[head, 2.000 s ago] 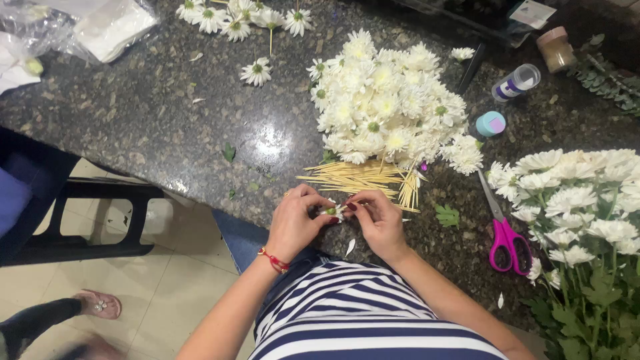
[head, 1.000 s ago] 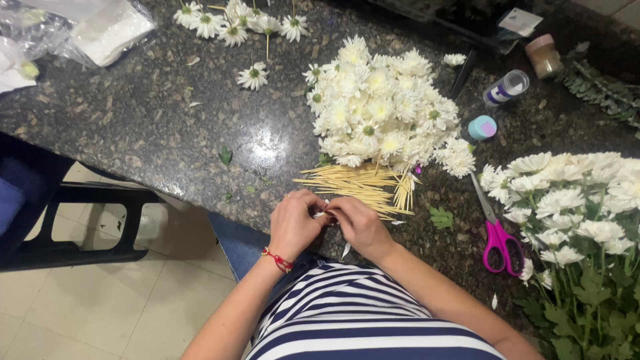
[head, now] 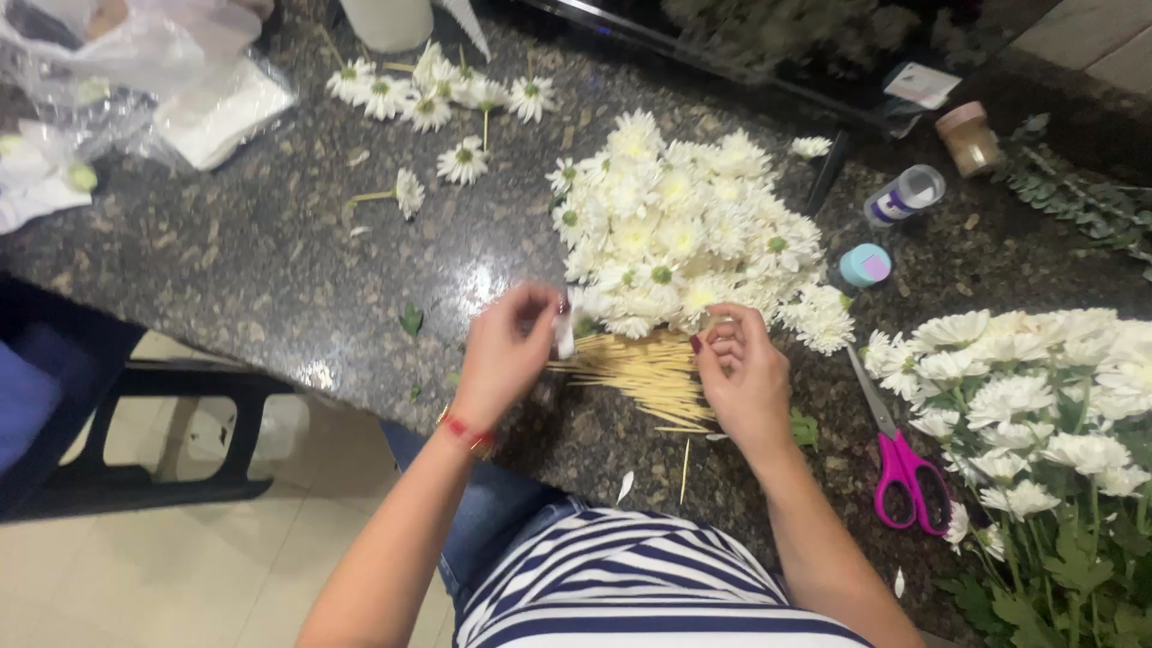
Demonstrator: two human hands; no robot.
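Observation:
My left hand, with a red bracelet at its wrist, pinches a small blurred white flower at the left end of a heap of wooden toothpicks. My right hand is over the heap's right end, fingers curled below the pile of cut white chrysanthemum heads; whether anything is between its fingertips cannot be told. One loose toothpick lies nearer my body. Back left on the counter are several daisy-like flowers on sticks, a single one, and another on its side.
Pink-handled scissors lie right of my right hand, beside a leafy chrysanthemum bunch. Behind them are a teal-lidded jar, a clear container and a pink-lidded jar. Plastic packaging lies far left on the granite counter.
My hands, together around a small white flower near the counter's edge earlier, are now apart and further up beside the toothpicks. A flower on a stick now lies on its side at the back left.

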